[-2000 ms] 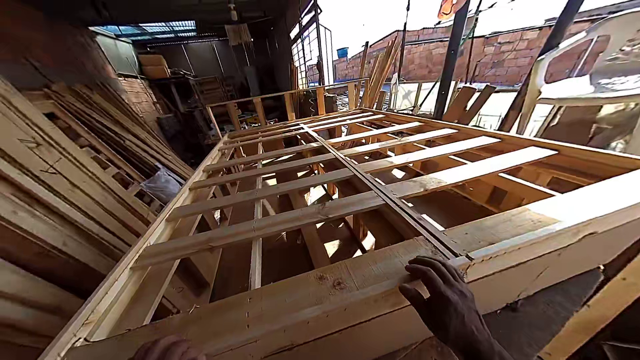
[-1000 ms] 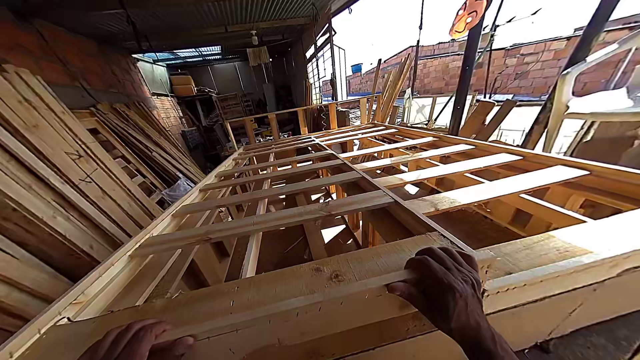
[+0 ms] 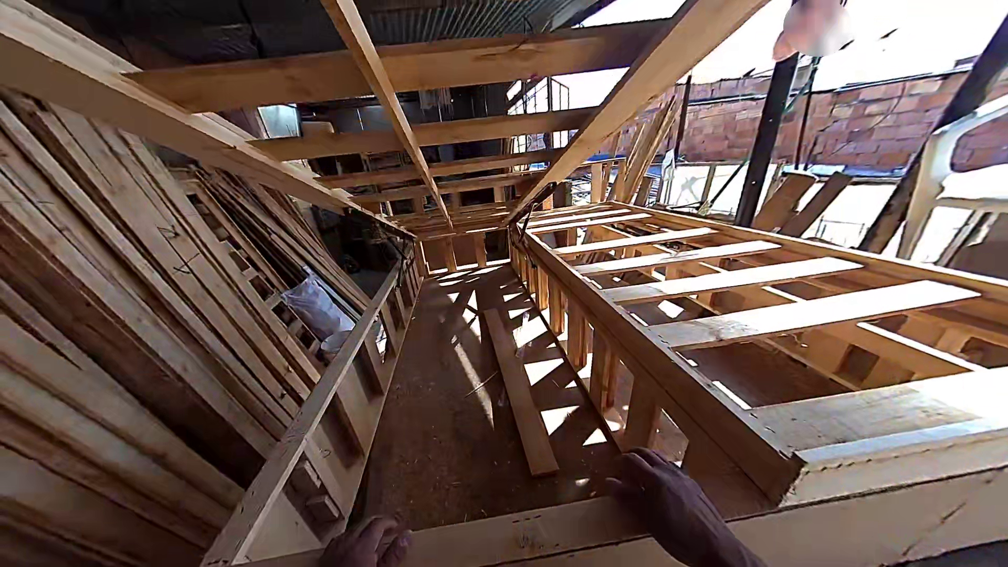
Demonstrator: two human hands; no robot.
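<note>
The left slatted section of a large wooden frame (image 3: 441, 59) is tilted up over an open compartment whose panel floor (image 3: 425, 394) shows. A loose wooden board (image 3: 520, 394) lies on that floor. My left hand (image 3: 366, 543) rests on the compartment's front rail (image 3: 504, 535), at the bottom edge of the view. Farther right along the same rail lies my right hand (image 3: 665, 504), fingers over the top edge, near the corner of the middle beam (image 3: 669, 378). Neither hand touches the raised section. Dark hinge-like supports (image 3: 543, 197) show at its far end.
The right slatted section (image 3: 787, 315) lies flat beside the compartment. Stacked planks (image 3: 142, 276) lean at the left, with a white sack (image 3: 317, 303) beyond them. A dark post (image 3: 768, 142) and a white plastic chair (image 3: 937, 173) are at the right.
The left slatted section has gone from lying flat to tilted up, uncovering the compartment and the board inside. My hands, earlier on the section's front board, are now on the lower front rail.
</note>
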